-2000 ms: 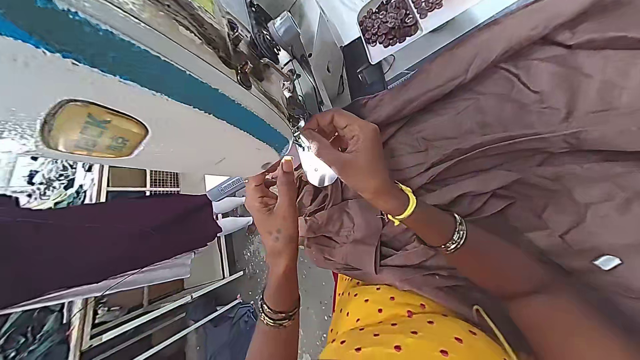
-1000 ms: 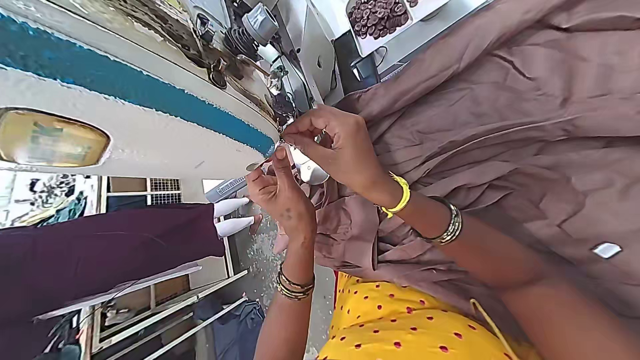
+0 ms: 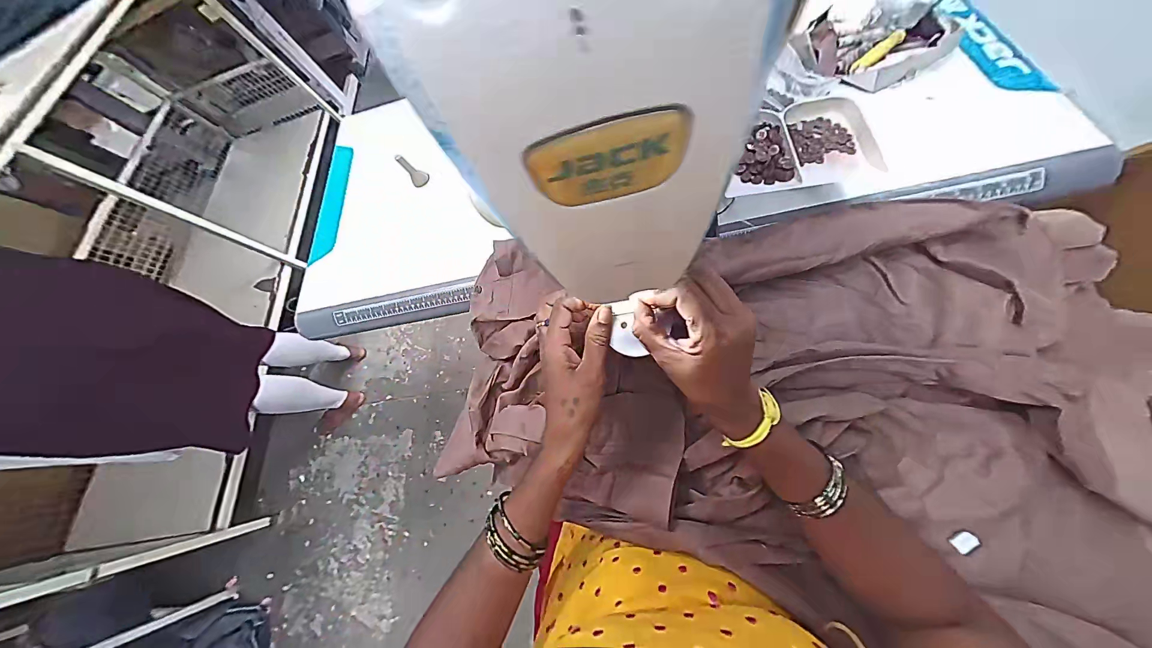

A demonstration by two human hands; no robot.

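Observation:
A white Jack sewing machine head [image 3: 621, 99] stands in front of me, its lower end just above my fingertips. My left hand [image 3: 576, 351] pinches with thumb and forefinger close to a small round white metal plate [image 3: 628, 335]. From the other side my right hand [image 3: 702, 337] pinches at the plate's edge; whatever is between its fingertips is too small to tell. Brown fabric [image 3: 846, 333] lies bunched under both hands and spreads to the right. On it, at the lower right, rests a small white piece [image 3: 964, 542].
White trays of dark buttons [image 3: 821, 139] stand on the white table [image 3: 972, 135], with a box of odds and ends [image 3: 886, 49] behind. A person in dark purple clothing [image 3: 126, 355] stands at left beside metal racks [image 3: 171, 202]. A small pale tool [image 3: 412, 171] lies on the tabletop.
The view has swung strongly, so the machine head now faces me. Both hands remain close together at its lower end.

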